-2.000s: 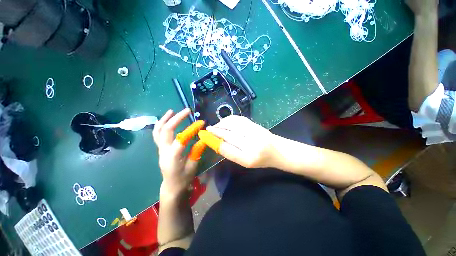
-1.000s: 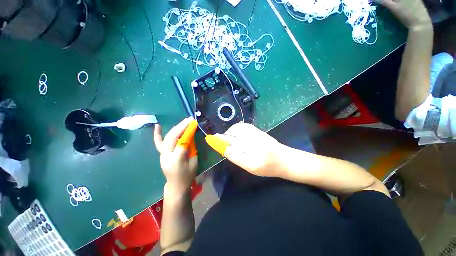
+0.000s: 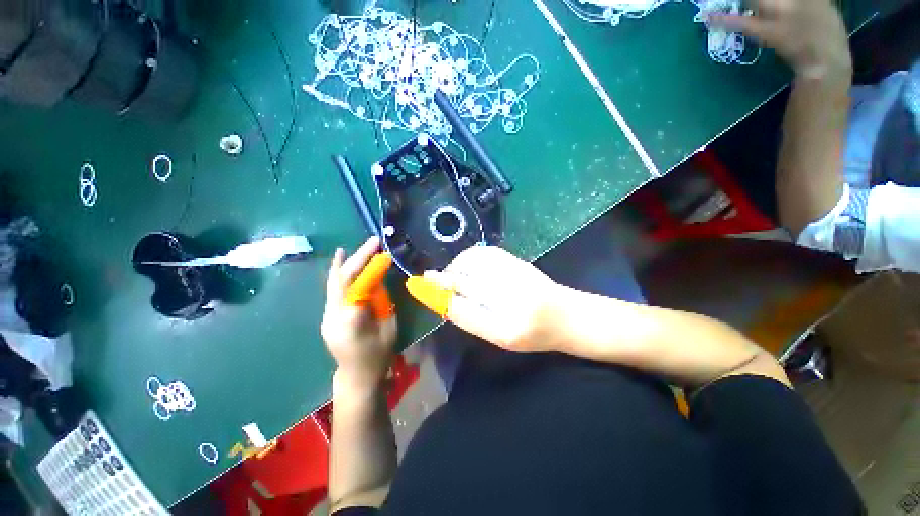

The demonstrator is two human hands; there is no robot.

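A black housing shell (image 3: pixel 422 207) with a ring-edged hole lies in front of me. A thin white sealing gasket (image 3: pixel 483 215) runs along its rim. Rod antennas stand out at its left (image 3: pixel 357 195) and right (image 3: pixel 474 143). My left hand (image 3: pixel 358 312), with orange finger cots, is at the shell's lower left corner, beside the left antenna. My right hand (image 3: pixel 499 298), also with an orange cot, is at the shell's near edge, its fingertips against the rim. Whether the fingers pinch the gasket or the shell is too small to tell.
A gasket pile (image 3: pixel 419 66) lies beyond the shell. A white glue bottle (image 3: pixel 264 252) lies across a black cup (image 3: pixel 182 287) at left. O-rings (image 3: pixel 174 397) and a parts tray (image 3: pixel 96 474) are lower left. Another person's hand (image 3: pixel 802 35) reaches into white loops at upper right.
My hands have moved apart, and the shell's near end shows more. The gasket now follows more of the rim. The other person's hand has come down to the white loops at upper right.
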